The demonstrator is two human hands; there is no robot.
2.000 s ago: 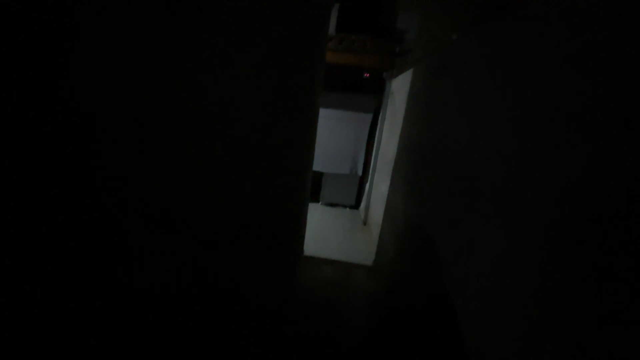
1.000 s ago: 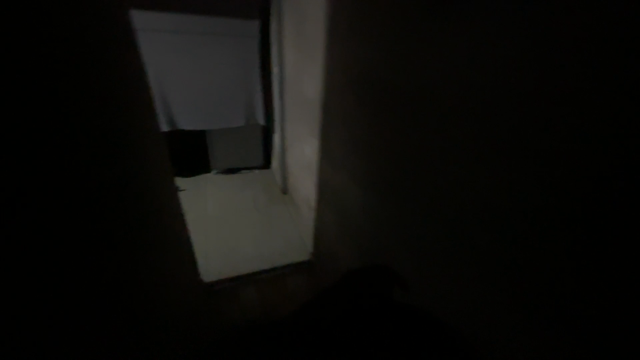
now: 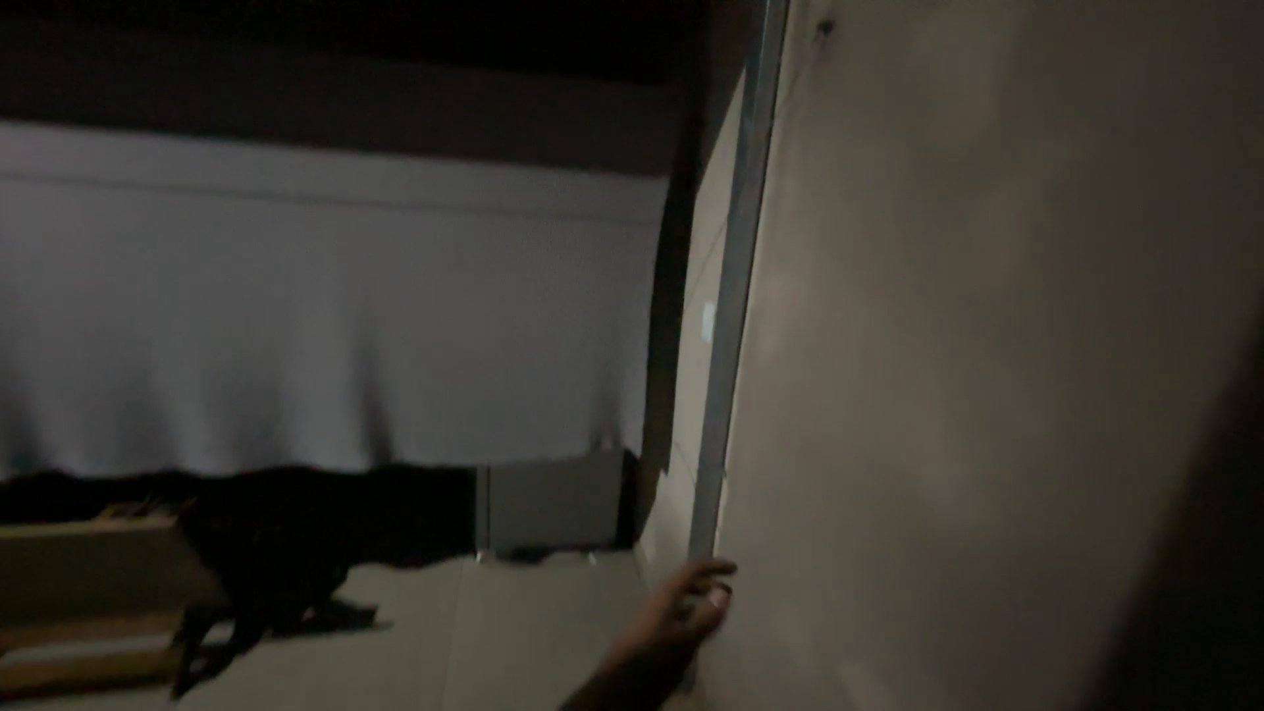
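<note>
One hand shows at the lower middle; from the way its forearm rises from the bottom edge, it appears to be my left hand [image 3: 699,600]. Its fingers are partly curled and apart, with no object seen in them. They lie beside the lower end of a grey vertical strip [image 3: 733,286] along the edge of a pale wall [image 3: 968,326]. Whether the fingertips touch the wall edge is unclear. My right hand is not in view. A pale grey cloth [image 3: 296,296], like a curtain, hangs across the left half with a wavy lower hem.
Below the cloth's right end stands a grey box-like object [image 3: 553,502]. Pale floor [image 3: 523,627] spreads beneath it. At lower left, a dark, unclear shape [image 3: 267,553] adjoins a light brown piece of furniture [image 3: 89,568]. The light is dim, with deep shadow at the right.
The view has moved much nearer to the cloth and the wall edge through the lit opening. A hand now shows by the wall edge; none was discernible in the dark earlier frames.
</note>
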